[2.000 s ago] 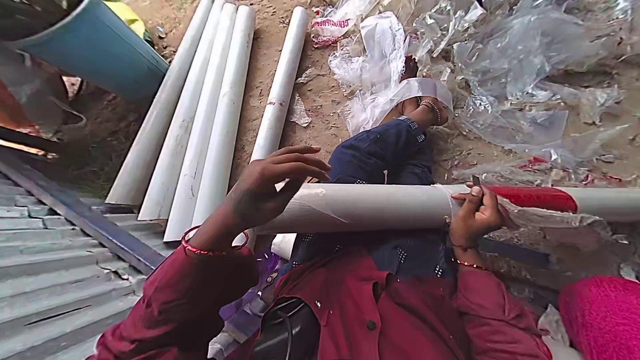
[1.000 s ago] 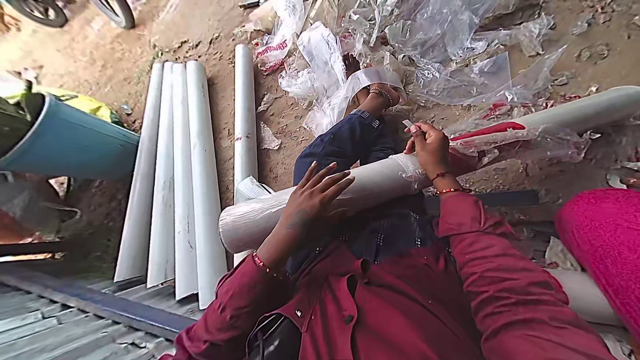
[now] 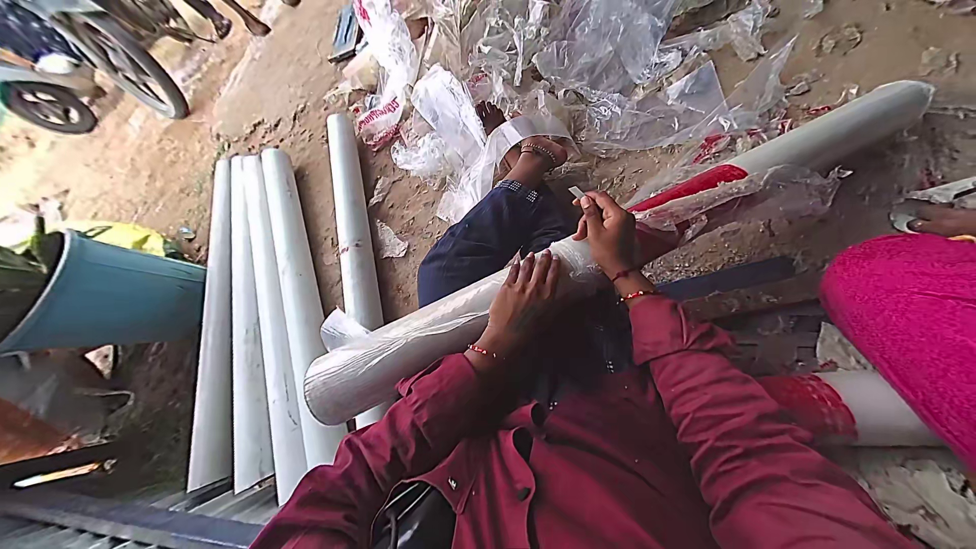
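Note:
A long white cylindrical roll or pipe [image 3: 412, 343] in clear plastic film lies across my lap, slanting up to the right. Palm down, my left hand [image 3: 526, 293] rests on its wrapped middle with nothing gripped. My right hand [image 3: 608, 229] is beside it, above the roll, with a small flat pale piece [image 3: 577, 194], perhaps a blade, pinched between thumb and fingers. Just beyond that hand, a red section [image 3: 690, 188] shows with loose torn film [image 3: 732, 200] around it. The pale far end [image 3: 854, 126] points to the upper right.
Several white pipes or rolls [image 3: 286, 229] lie on the dirt at the left, near a blue bucket [image 3: 122, 290]. Crumpled clear plastic [image 3: 602, 53] covers the ground ahead. A person in pink clothing [image 3: 907, 328] is at the right, near another red and white roll [image 3: 854, 408]. Motorcycle wheels [image 3: 126, 61] show at upper left.
My left hand, raised with fingers apart two seconds ago, now lies flat on the roll, closer to my right hand. The roll has tilted, its right end further up. The view has shifted.

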